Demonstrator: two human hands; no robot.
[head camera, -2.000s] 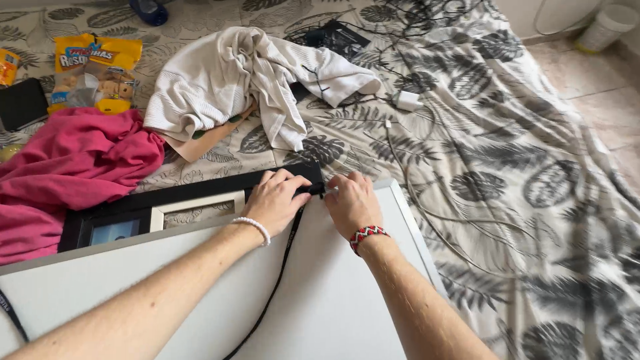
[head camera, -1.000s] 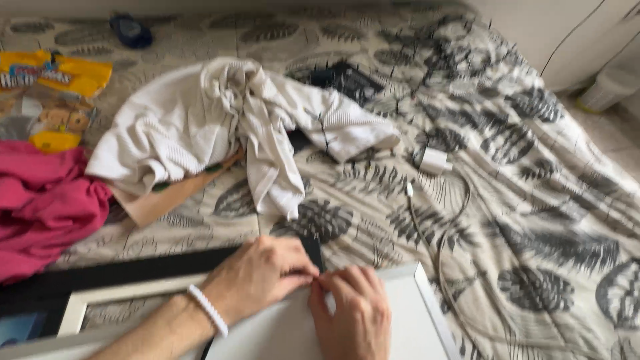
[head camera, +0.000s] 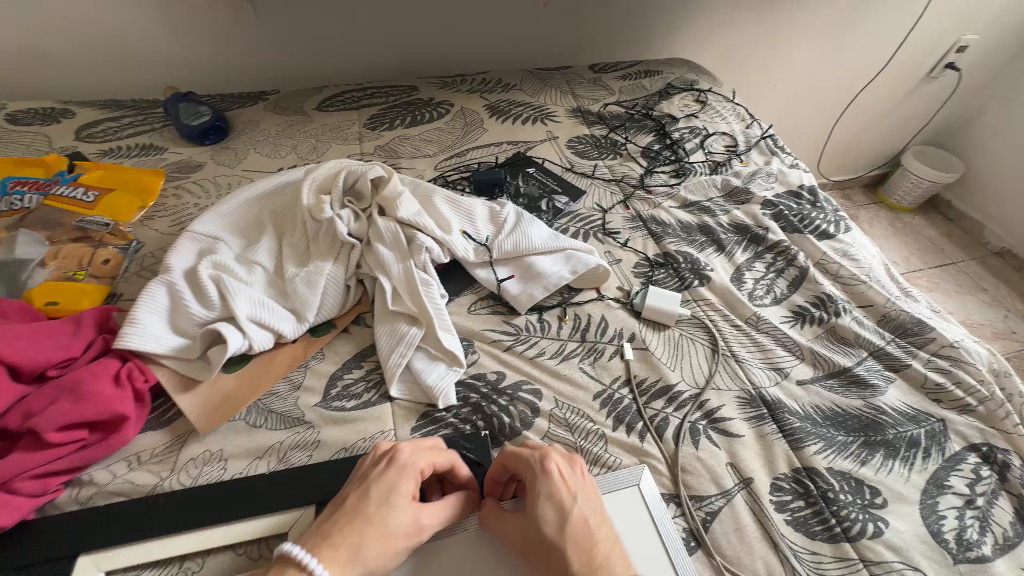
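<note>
My left hand (head camera: 408, 500), with a white beaded bracelet at its wrist, has its fingers bent at the corner of a black frame (head camera: 184, 500). My right hand (head camera: 552, 508) meets it there, thumb and fingers pinched together. Under both hands lies the edge of a white board with a silvery ribbed border (head camera: 652, 512). Inside the black frame a cream inner frame (head camera: 200, 544) shows. What the fingertips grip is hidden; the earlier views show a black cord at this corner.
A white ribbed garment (head camera: 280, 256) covers part of brown paper (head camera: 248, 396). Pink cloth (head camera: 64, 400) and snack bags (head camera: 88, 232) lie left. A blue bottle (head camera: 196, 118), string lights (head camera: 680, 136), a white charger (head camera: 660, 306) and its cable (head camera: 680, 448) rest on the patterned bedspread.
The view has tilted up and shifted, so less of the board and forearms shows. Both hands stay together at the black frame's corner.
</note>
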